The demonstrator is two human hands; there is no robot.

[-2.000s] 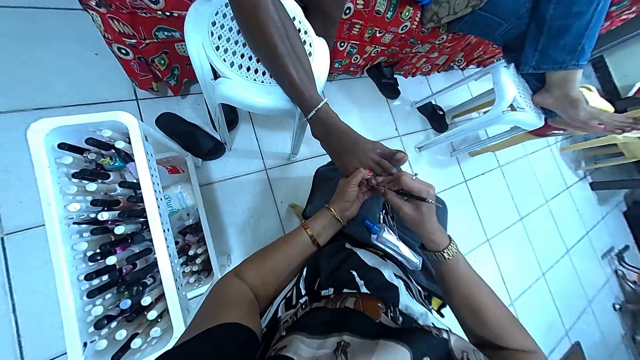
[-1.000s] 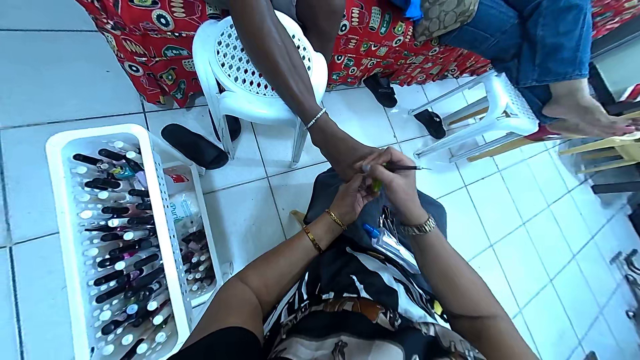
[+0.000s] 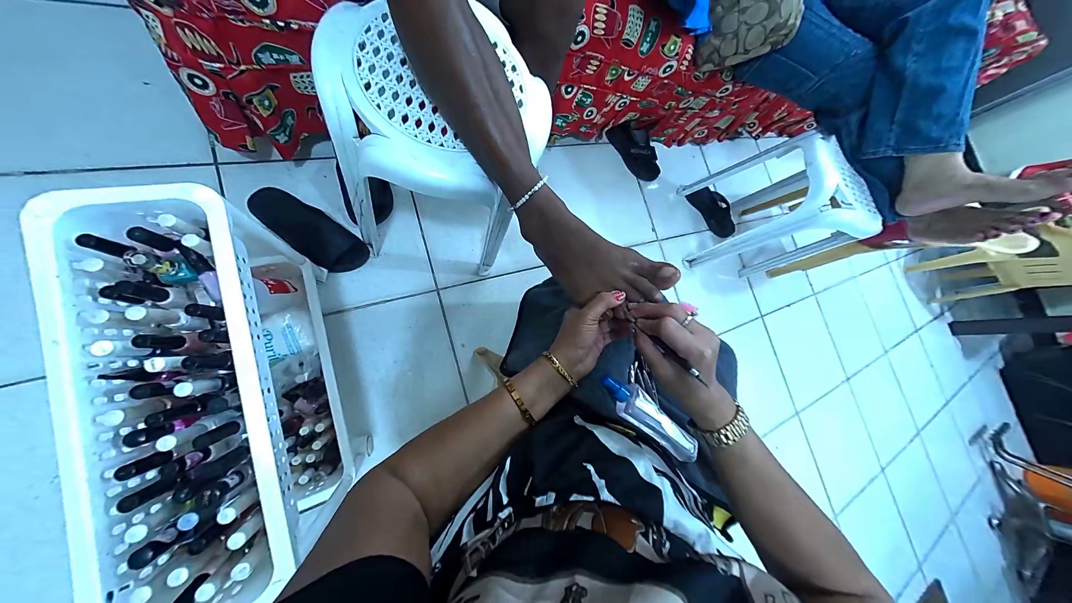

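Another person's bare foot [image 3: 590, 255], with a beaded anklet [image 3: 529, 193], rests over the dark cloth on my lap. My left hand [image 3: 586, 335] holds its smaller toes, thumb on top. A slim dark pen-like tool [image 3: 674, 356] is in my right hand [image 3: 680, 343], whose fingers meet the left ones at the toes; the tool's tip is hidden. On my lap, just below the hands, lie a clear bottle with a blue cap [image 3: 649, 419] and some thin metal tools [image 3: 643, 377] beside it.
At the left stands a white plastic basket [image 3: 251, 402] full of nail polish bottles, with a lower bin [image 3: 335, 410] beside it. A white plastic stool [image 3: 419, 172] is under the leg. Black slippers [image 3: 306, 230] lie on the tiles. Another person's feet [image 3: 963, 201] are at the right.
My right hand has moved from over the top of the foot down to the smaller toes, and the big toe shows again. The tool now points down toward my wrist.
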